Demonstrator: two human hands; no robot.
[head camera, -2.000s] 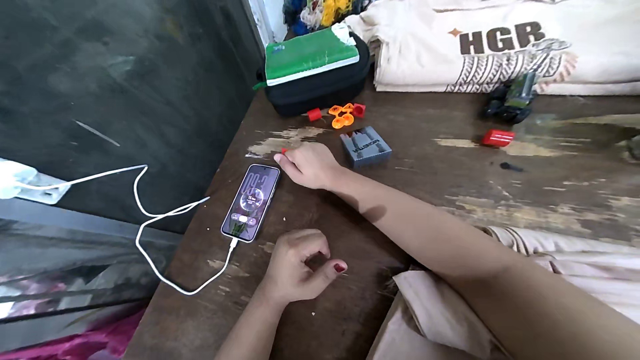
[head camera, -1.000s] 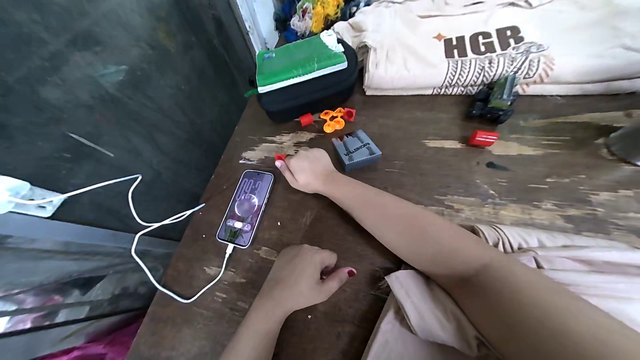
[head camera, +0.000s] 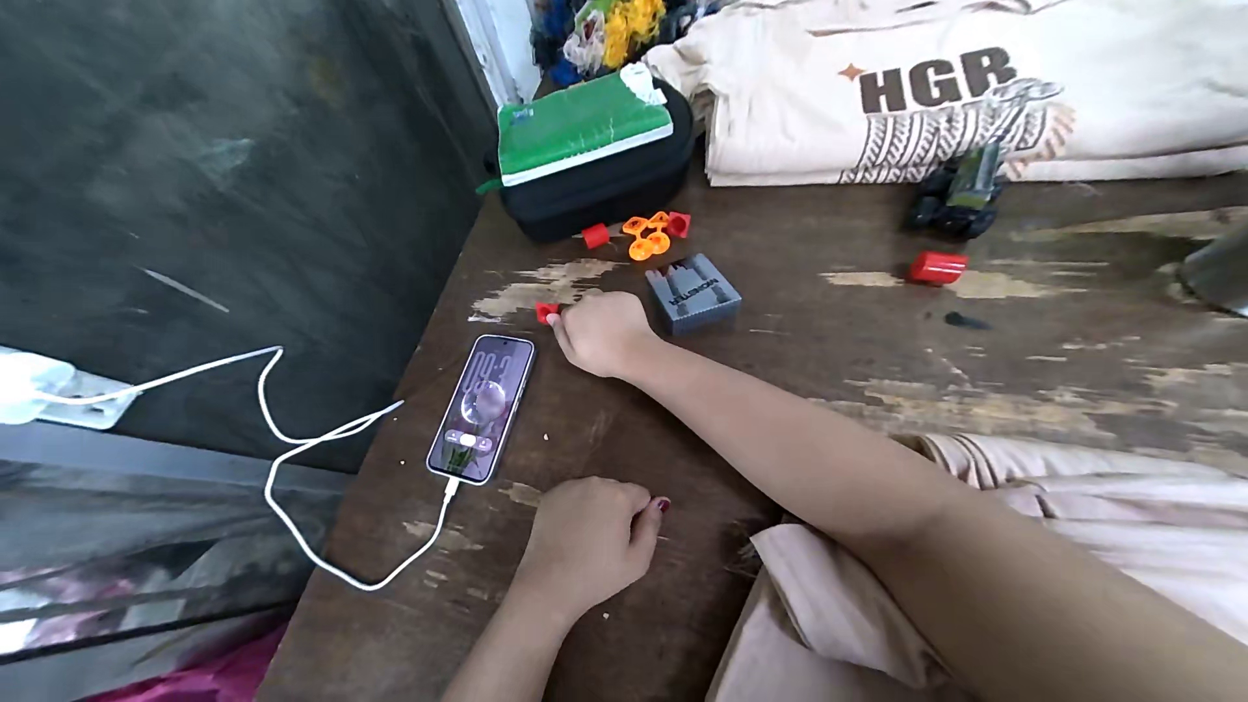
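Note:
My right hand (head camera: 606, 334) reaches in from the right, its fingertips on a small red plastic piece (head camera: 547, 313) just above the phone. Curled on the table, my left hand (head camera: 593, 531) has nothing visible in it; its palm is hidden. Between the wall and my hands lies a smartphone (head camera: 482, 408) with its screen lit and a white charging cable (head camera: 450, 491) plugged into its lower end. A grey box (head camera: 694, 294) sits beside my right hand. Beyond it are an orange plastic piece (head camera: 646, 237) and red plastic pieces (head camera: 596, 235).
A green book (head camera: 585, 125) rests on a black zip case (head camera: 604, 195). Folded cream printed fabric (head camera: 936, 107), a dark toy vehicle (head camera: 959, 195) and a red cylinder (head camera: 938, 268) are at the back right. More cream cloth (head camera: 829, 604) lies at the near edge. The cable runs to a wall socket (head camera: 93, 400).
My left hand's fingers and thumb have drawn closer together. My right hand stays by the small red piece.

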